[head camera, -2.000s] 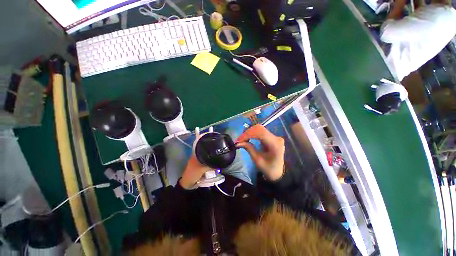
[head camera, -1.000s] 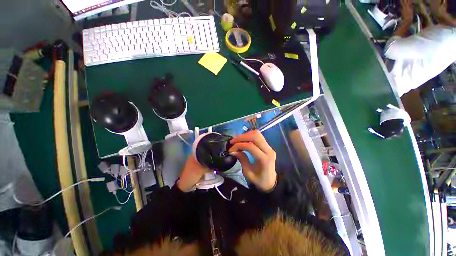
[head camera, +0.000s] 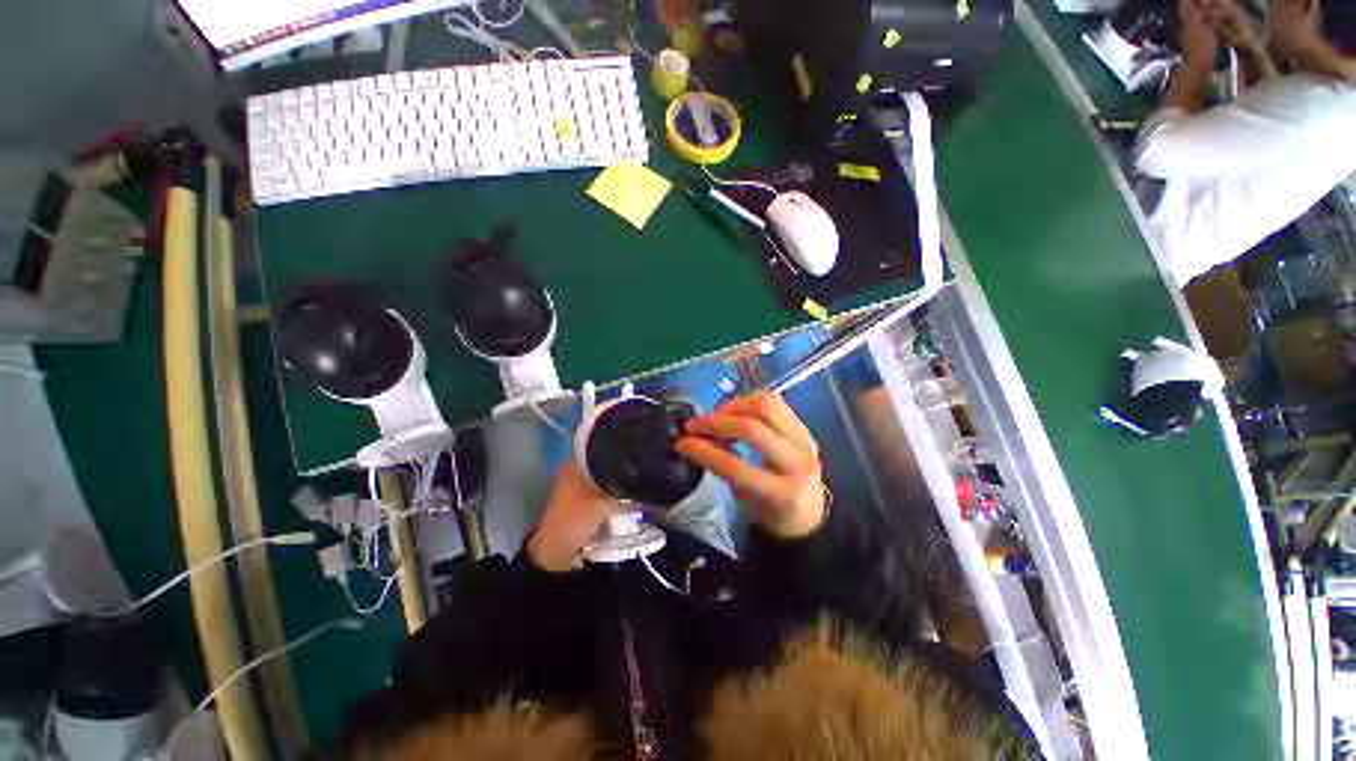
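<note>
A PTZ security camera (head camera: 637, 451) with a black ball head and white base is held upright over my lap, a short white pigtail cable hanging from its base. My left hand (head camera: 571, 520) grips it from the left side, its fingers partly hidden behind the camera. My right hand (head camera: 766, 461) has thumb and fingertips pinched together at the right side of the black ball. Whether something small is between the fingertips cannot be told. Two more cameras stand at the bench edge, one at the far left (head camera: 351, 342) and one nearer (head camera: 503, 309).
On the bench are a white keyboard (head camera: 446, 122), yellow sticky note (head camera: 629, 193), tape roll (head camera: 702, 128) and white mouse (head camera: 805, 234). White test leads (head camera: 354, 523) hang at left. Another camera (head camera: 1166, 387) stands on the green line at right, near a person in white (head camera: 1242, 171).
My right fingertips have moved from the ball's right edge onto its face. My left hand still holds the camera. The other person's hands and head have come further into view.
</note>
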